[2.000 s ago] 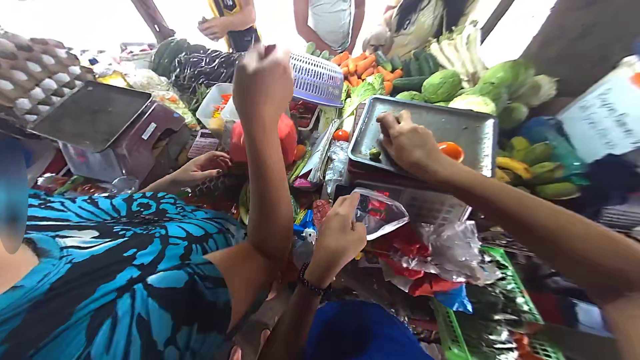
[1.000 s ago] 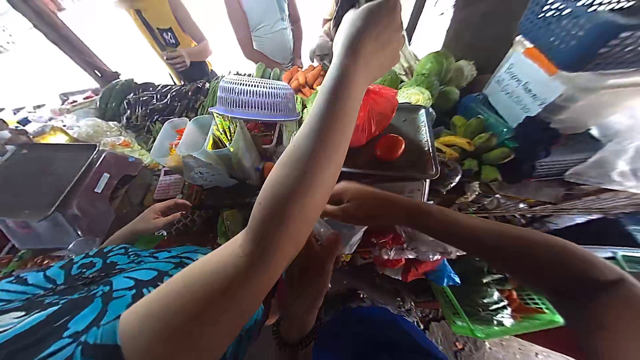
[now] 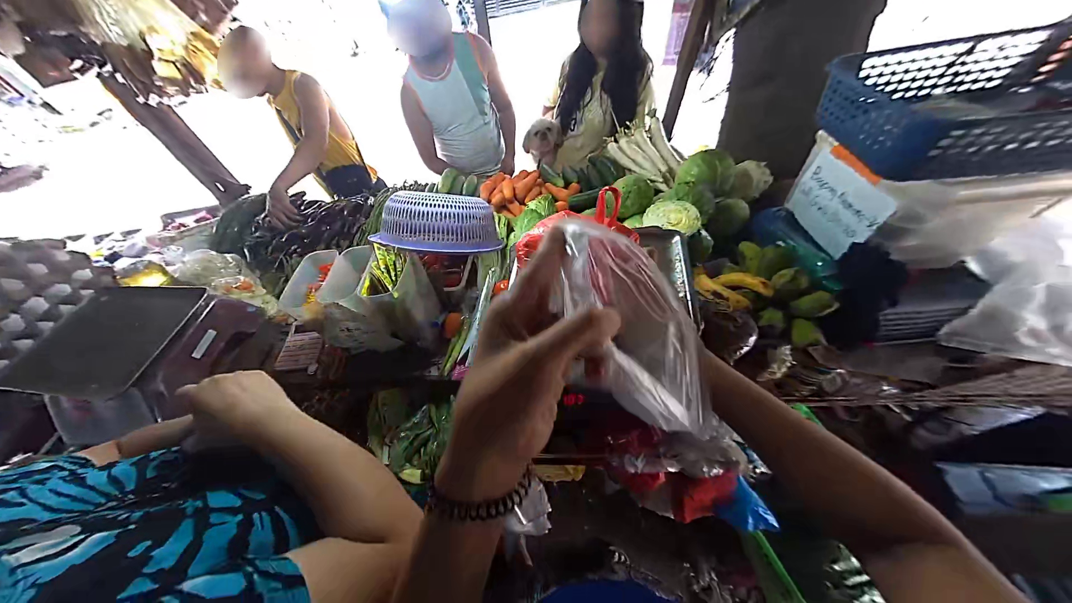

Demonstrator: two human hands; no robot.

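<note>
My left hand (image 3: pixel 528 360), with a dark beaded bracelet at the wrist, grips a clear plastic bag (image 3: pixel 649 335) by its upper edge, between thumb and fingers. The bag hangs in front of the metal tray (image 3: pixel 677 264) of a scale with a red lit display. My right forearm reaches in from the lower right; my right hand is mostly hidden behind the bag, so its grip cannot be told. A red plastic bag (image 3: pixel 548 230) with tied handles stands behind the clear bag, near the tray.
At left a co-worker's arm (image 3: pixel 335 469) rests near a second scale (image 3: pixel 105 335). A purple basket (image 3: pixel 435 219), carrots (image 3: pixel 521 191), cabbages (image 3: pixel 670 215) and bananas (image 3: pixel 737 285) lie ahead. A blue crate (image 3: pixel 879 117) stands at upper right. Several people stand beyond the produce.
My left hand has risen with the clear bag in front of the scale. The co-worker's raised arm has come down to the left. The view has tilted up.
</note>
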